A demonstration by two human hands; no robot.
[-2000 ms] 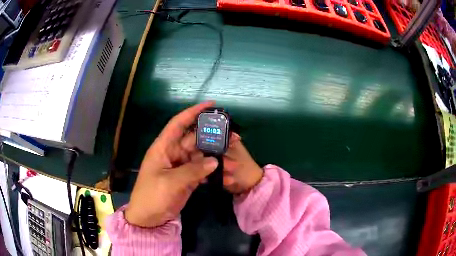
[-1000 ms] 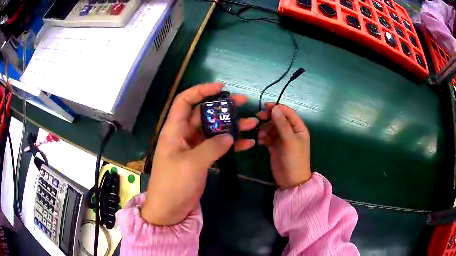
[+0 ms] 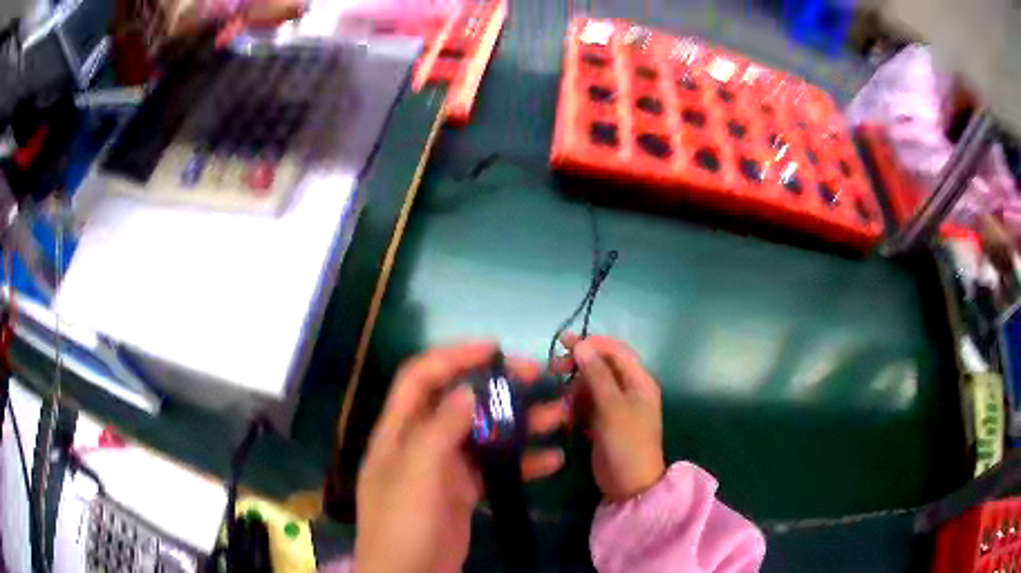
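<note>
My left hand holds a black smartwatch with its lit screen facing up, blurred by motion. Its black strap hangs down below the hand. My right hand, just to the right of the watch, pinches a thin black cable between thumb and fingers. The cable's small plug end points up and away above the right hand. The watch and the right fingertips are close; whether they touch is too blurred to tell.
A red tray with black watches lies at the back of the green mat. A paper-topped box with a calculator stands left. Another calculator and yellow card are lower left. Another red tray is lower right.
The view has tilted up, showing more of the tray. My right hand, seen at the watch two seconds ago, moved right and has held the cable since one second ago. The watch screen changed from the 10:02 display.
</note>
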